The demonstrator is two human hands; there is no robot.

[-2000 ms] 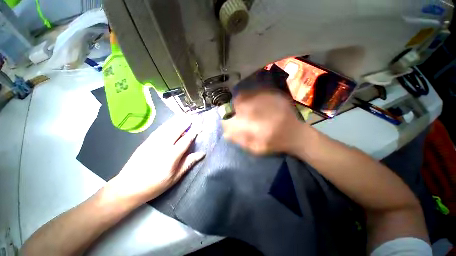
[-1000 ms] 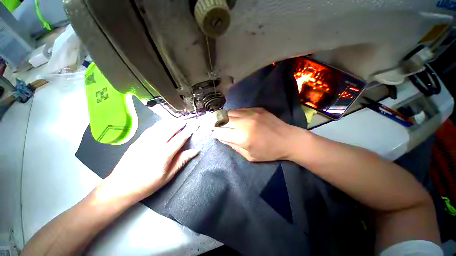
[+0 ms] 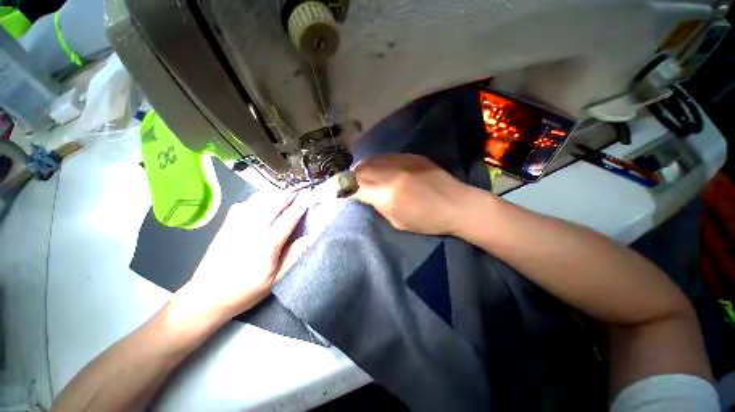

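Observation:
The dark grey garment panel [image 3: 346, 273] lies under the sewing machine [image 3: 419, 48] and hangs over the table's front edge, with a navy triangle [image 3: 433, 285] on it. My left hand [image 3: 242, 241] lies on the cloth left of the needle, its fingertips washed out by bright light; a fold of cloth covers part of the thumb. My right hand [image 3: 411, 193] pinches the cloth just right of the needle, beside a small brassy knob [image 3: 346, 184]. The presser foot [image 3: 292, 183] is over the cloth; the needle tip is too bright to make out.
A lime-green paddle [image 3: 179, 181] stands left of the needle. A lit smartphone [image 3: 524, 133] leans under the machine arm, with pens [image 3: 616, 165] and black scissors handles [image 3: 681, 113] to its right. Plastic bags [image 3: 109, 92] lie at the back left. An orange-red basket [image 3: 717, 233] is at the right edge.
The cloth's near left corner has folded up over my left thumb. My right hand has shifted slightly up, beside the knob. The navy triangle has moved a little left and up.

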